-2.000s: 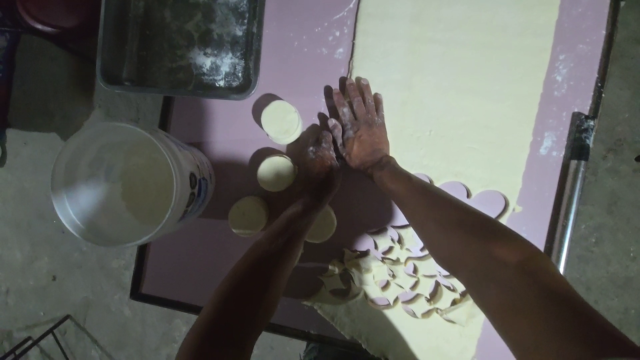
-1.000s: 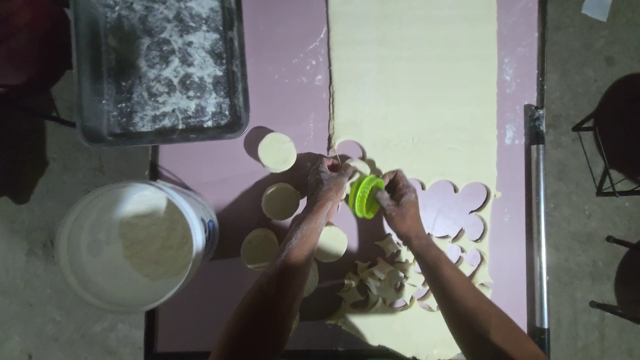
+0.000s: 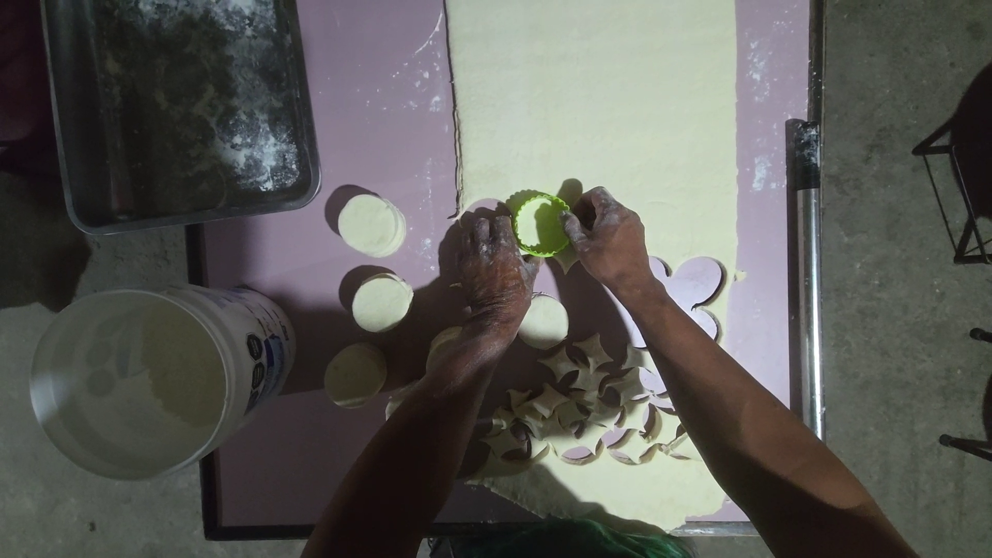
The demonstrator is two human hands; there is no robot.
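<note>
A green round cutter with a scalloped rim [image 3: 541,225] sits at the near edge of the rolled dough sheet [image 3: 597,108], pinched at its right side by my right hand [image 3: 612,236]. Just left of the cutter, my left hand [image 3: 496,267] lies palm down, its fingers floury; whether anything is under it is hidden. Stacked dough rounds [image 3: 372,225] and more rounds [image 3: 382,302] lie to the left on the purple work surface. One dough round [image 3: 544,321] is beside my left wrist. Dough scraps [image 3: 589,395] are heaped between my forearms.
A dark metal pan [image 3: 310,174] dusted with flour stands at the upper left. Below it is a white plastic bucket [image 3: 225,372] with pale powder inside. A metal rolling pin or tube [image 3: 810,310] lies along the right edge. Dark metal-legged furniture [image 3: 949,170] stands on the floor at right.
Both hands were together without the cutter two seconds ago. One second ago my right hand held the cutter tilted; now it sits flat, farther up the sheet.
</note>
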